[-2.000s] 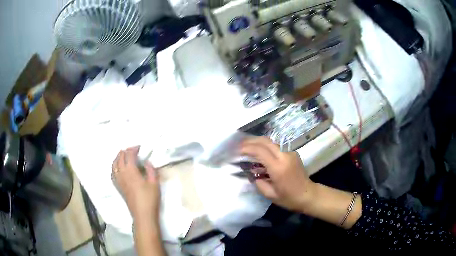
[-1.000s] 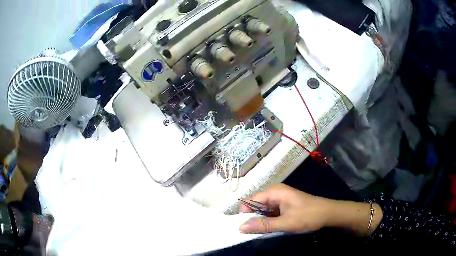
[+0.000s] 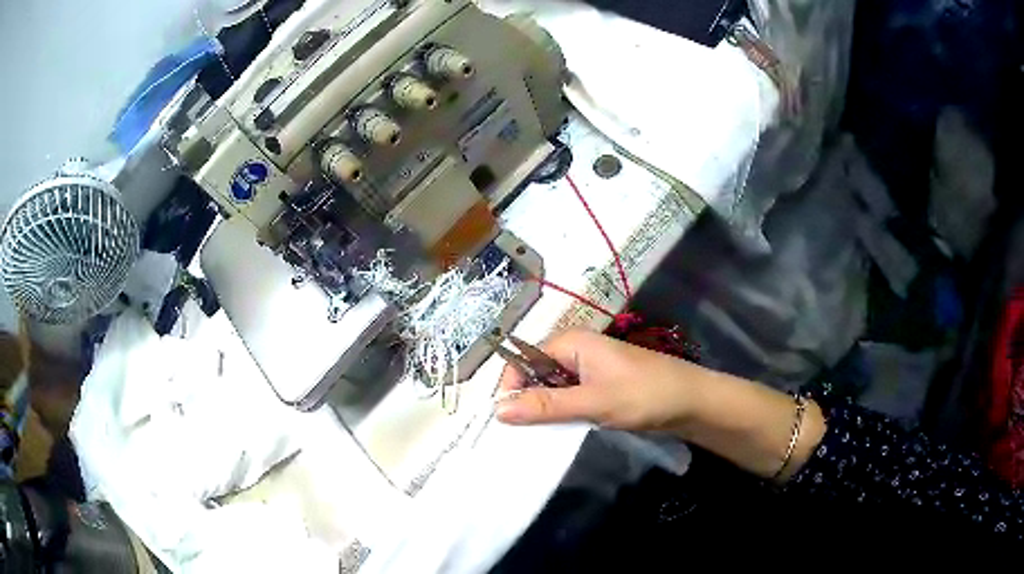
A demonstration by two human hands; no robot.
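Observation:
My right hand (image 3: 606,387) holds dark thread snips (image 3: 530,361), their blades pointing up-left beside the thread trimmings (image 3: 455,314). White fabric (image 3: 494,477) lies under my right thumb and hangs over the table's front edge. More white fabric (image 3: 168,415) is heaped on the left of the table. The cream overlock machine (image 3: 393,135) stands behind, with tangled white trimmings beside its presser foot. My left hand is not in view.
A small white fan (image 3: 70,247) stands at the left. A red cord (image 3: 601,241) runs over the machine table to a knot at its edge. Grey-white cloth (image 3: 775,292) hangs at the right. A metal container (image 3: 96,544) is at the lower left.
My left hand, seen two seconds ago, has left the picture. My right hand with the snips is now nearer the trimmings. The view has shifted, and the white fabric no longer covers the front table edge.

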